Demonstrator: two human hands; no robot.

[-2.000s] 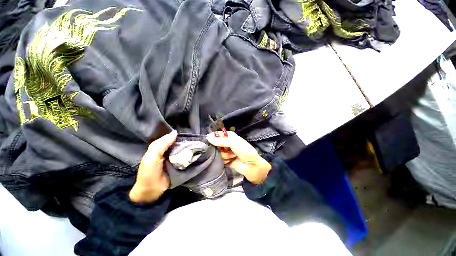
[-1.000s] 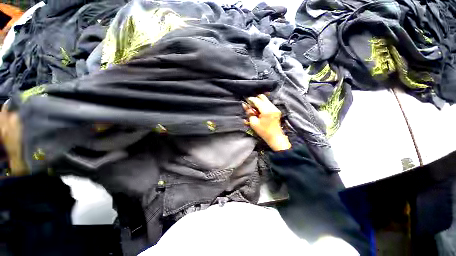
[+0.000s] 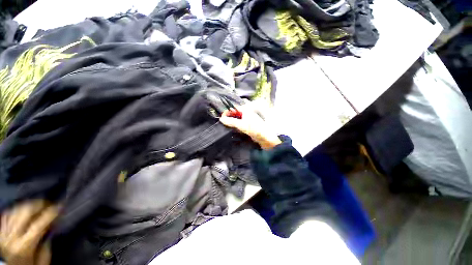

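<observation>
A dark grey denim jacket [image 3: 139, 111] is spread before me, its paler inside showing low in the middle. Brass-coloured buttons [image 3: 170, 155] show along its stitched strip. My right hand [image 3: 251, 126] is at the jacket's right part and holds red-handled thread snips [image 3: 234, 113], their dark points facing up and left. Whether its fingers also pinch the cloth is unclear. My left hand [image 3: 27, 233] is at the lower left, blurred and cut off by the edge, its fingers curled at the jacket's dark cloth. Yellow-green embroidery [image 3: 31, 72] shows at the left.
More dark garments [image 3: 310, 28] with yellow embroidery lie beyond on the white table [image 3: 310, 103], which has a joint line and a curved edge. A blue shape [image 3: 336, 191] is below that edge. Pale cloth [image 3: 440, 124] and a dark object [image 3: 389, 142] are at the right.
The jacket was turned over and drawn out sideways. Since one second ago my left hand has moved lower in view. The view has shifted right, and the snips show clearly again.
</observation>
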